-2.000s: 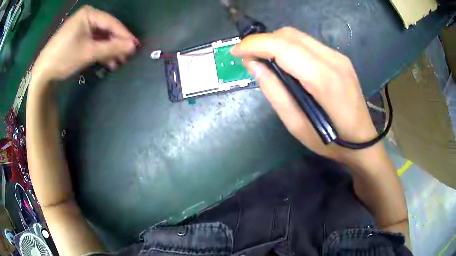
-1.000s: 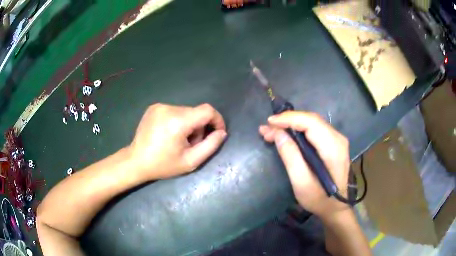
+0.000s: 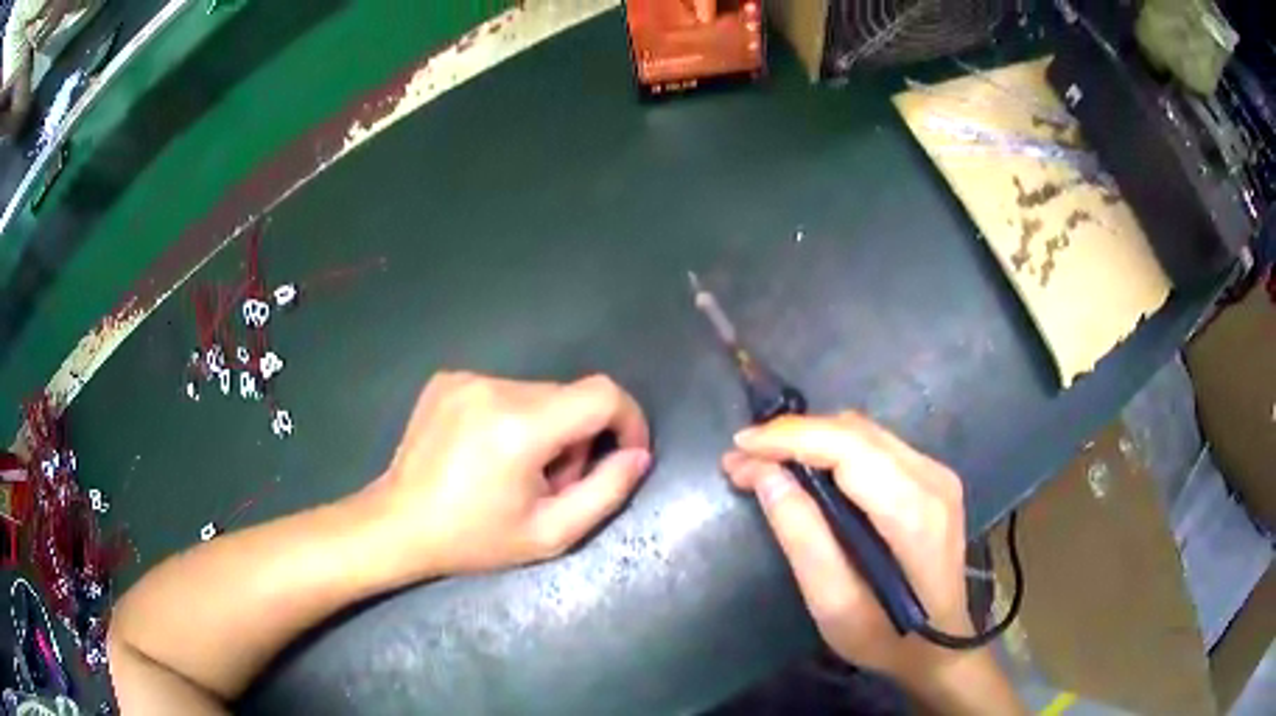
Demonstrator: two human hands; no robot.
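Observation:
My right hand (image 3: 875, 539) is shut on the black soldering iron (image 3: 840, 525) at the lower centre right. Its metal tip points up and left, over the dark green bench (image 3: 546, 210). My left hand (image 3: 518, 469) rests on the bench to the left of the iron, fingers curled with thumb and forefinger close together; whether it holds anything small is hidden. Small white components (image 3: 256, 312) with thin dark red leads lie scattered on the bench at the left. No phone unit shows.
A tangled red bundle of wired components (image 3: 56, 518) lies at the left edge. An orange box (image 3: 693, 45) and a dark round grille (image 3: 917, 31) stand at the far side. Stained cardboard (image 3: 1043, 224) lies upper right. A green conveyor (image 3: 266, 91) runs behind a worn pale edge.
The phone unit seen two seconds ago is out of view. My left hand has moved right, beside the iron. The view has tilted up, showing more of the orange box and grille.

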